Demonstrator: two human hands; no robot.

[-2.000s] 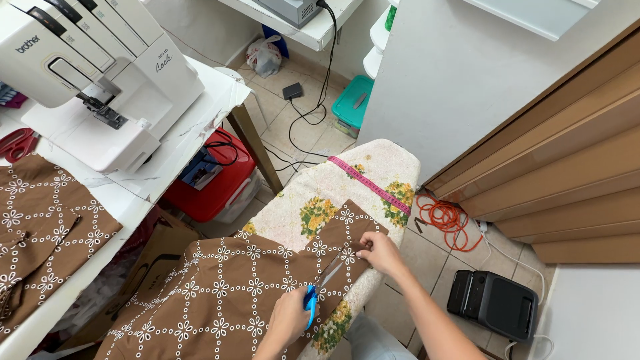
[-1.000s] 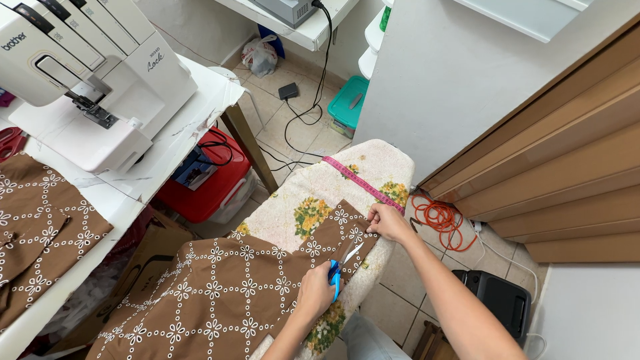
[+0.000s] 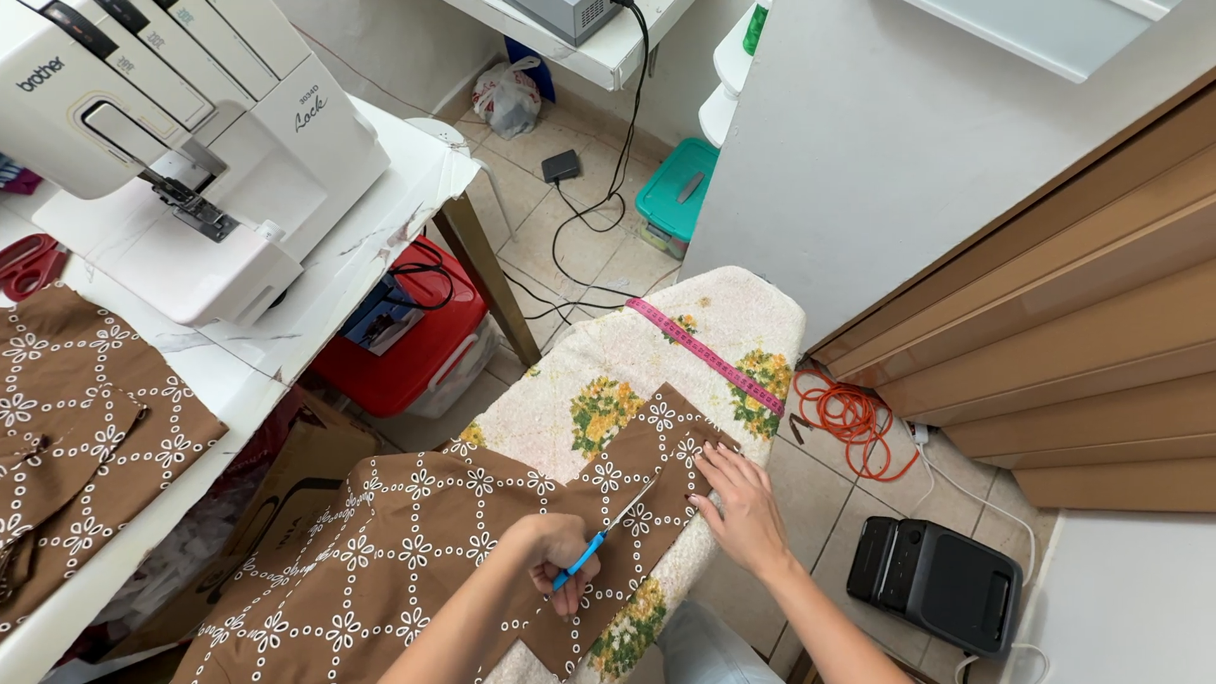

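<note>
My left hand (image 3: 562, 560) grips blue-handled scissors (image 3: 594, 549) whose blades point up and right over brown eyelet-embroidered fabric (image 3: 418, 532); how far apart the blades are is hard to tell. My right hand (image 3: 741, 499) lies palm down, fingers spread, fingertips on the fabric's right edge, close to the scissor tips. Beneath the fabric is an ironing board with a floral cover (image 3: 532, 408). A pink tape measure (image 3: 708, 353) lies across the board beyond both hands. More of the brown fabric (image 3: 95, 427) rests on the white table at left.
A white Brother overlock machine (image 3: 218, 180) and red-handled scissors (image 3: 30, 266) are on the white table (image 3: 380, 228). Under it stands a red-lidded bin (image 3: 427, 342). Black cables (image 3: 617, 180), an orange cord (image 3: 850, 418), a teal-lidded box (image 3: 676, 190) and a black device (image 3: 936, 584) are on the floor.
My right hand has gone from pinching the fabric near the tape measure to lying flat, nearer to me. My left hand, with the scissors, has shifted a little left.
</note>
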